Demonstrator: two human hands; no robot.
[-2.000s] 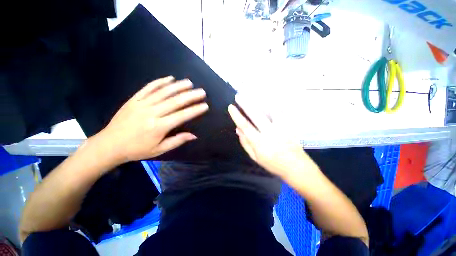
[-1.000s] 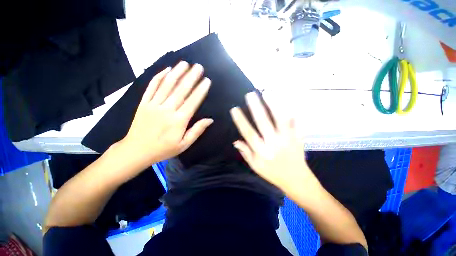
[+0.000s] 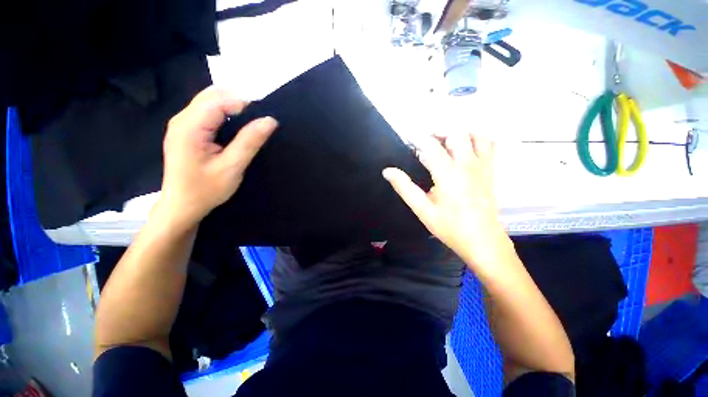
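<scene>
A matt black fabric panel (image 3: 318, 163) lies on the white table in front of me, one corner pointing away, its near edge hanging over the table's front edge. My left hand (image 3: 209, 155) grips the panel's left edge between thumb and curled fingers. My right hand (image 3: 454, 182) is at the panel's right edge, thumb on the cloth and fingers spread past the edge; whether it pinches the cloth is unclear. The needle area is at the top of the view, beyond the panel.
A black stack of cut pieces (image 3: 93, 101) lies at the left. A grey ribbed cylinder (image 3: 463, 71) stands near the needle area. Scissors with green and yellow loops (image 3: 613, 136) lie right. The table's front edge (image 3: 574, 222) carries ruler marks. Blue crates (image 3: 475, 326) are below.
My left hand has gone from lying flat on the panel to gripping its left edge. My right hand has shifted slightly right. The panel has turned since the earliest frame.
</scene>
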